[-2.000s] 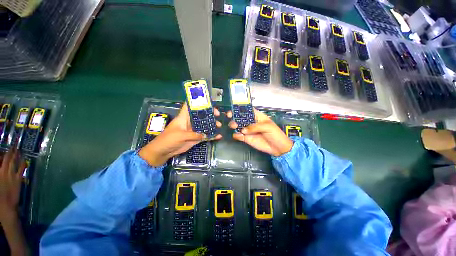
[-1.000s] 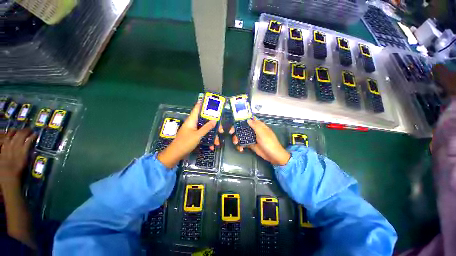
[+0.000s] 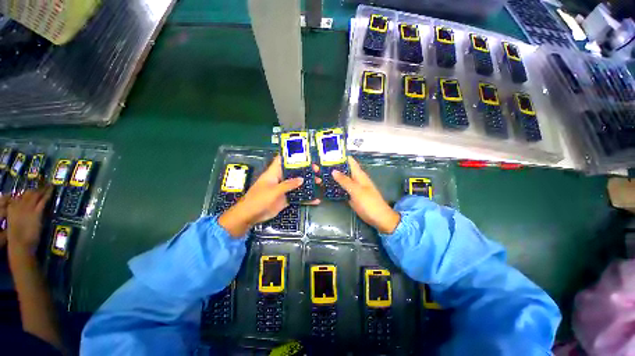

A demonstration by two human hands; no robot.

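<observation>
My left hand (image 3: 261, 197) holds a keypad mobile phone (image 3: 296, 149) upright, its screen lit blue and white, thumb on the keypad. My right hand (image 3: 365, 195) holds a second phone (image 3: 330, 147) close beside it, screen also lit, thumb on its upper keys. Both are above a clear plastic tray (image 3: 333, 237) with two rows of pockets. In the tray, one phone (image 3: 235, 179) at the back left has a white lit screen. Front-row phones (image 3: 324, 284) have dark screens. My sleeves hide some of the tray.
A raised tray stack (image 3: 456, 142) with phones is at the right, a red stick (image 3: 487, 165) at its edge. A grey post (image 3: 278, 62) stands ahead. A neighbouring tray (image 3: 97, 182) and another person's hand (image 3: 26, 215) are at left, below a stack of empty trays (image 3: 76, 90). A pink sleeve (image 3: 613, 309) shows at right.
The two phones have come side by side and stand more upright. My right thumb has moved onto the keypad. The right phone's screen has turned from whitish to blue and white.
</observation>
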